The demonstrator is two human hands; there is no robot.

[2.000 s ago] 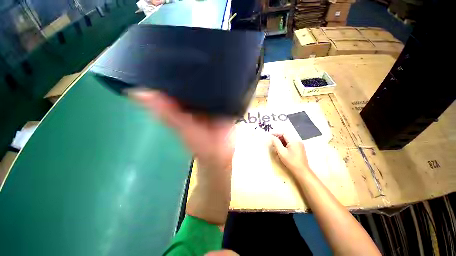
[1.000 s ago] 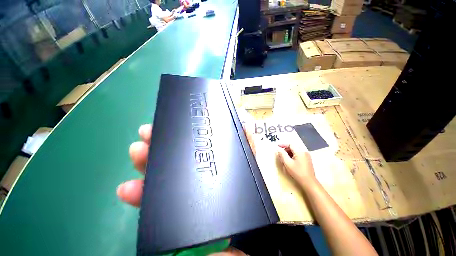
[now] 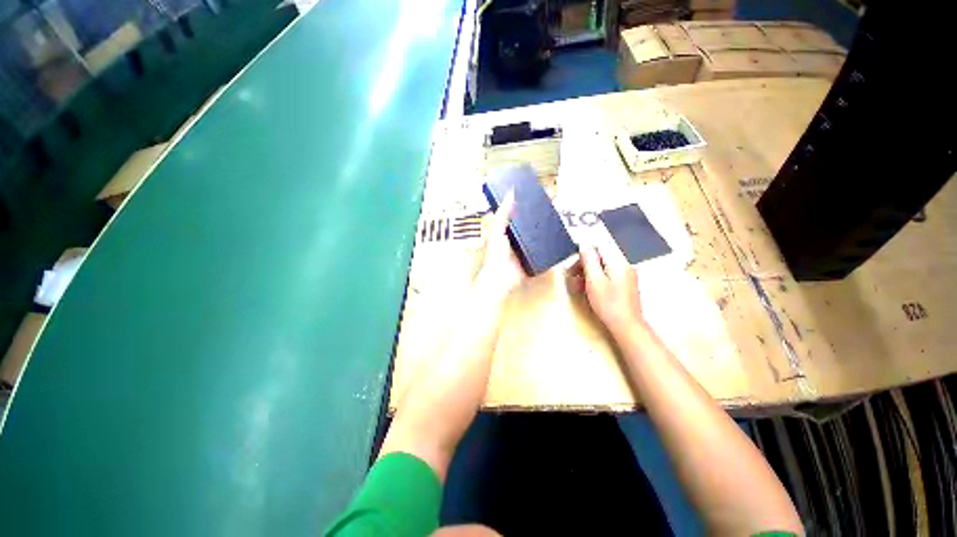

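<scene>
A flat black housing (image 3: 532,222) is held tilted a little above the cardboard work mat (image 3: 546,357), near its middle. My left hand (image 3: 502,252) grips the housing by its left side. My right hand (image 3: 609,281) is at the housing's lower right corner, with thumb and fingertips together; whether it touches the housing or holds a small piece is too small to tell. The dark flat sheet (image 3: 635,233) lies on the mat just right of the housing. The loose small black pieces are hidden behind the housing.
The green conveyor (image 3: 231,315) runs along the left. At the back stand a parts tray (image 3: 661,145) of small black pieces and a second box (image 3: 523,153) with larger black pieces. A tall stack of black housings (image 3: 855,157) stands at the right. Cartons (image 3: 735,52) lie beyond the bench.
My left hand has moved the housing away from the camera and down over the mat, beside my right hand. The lettered face no longer shows clearly. The view has tipped downward.
</scene>
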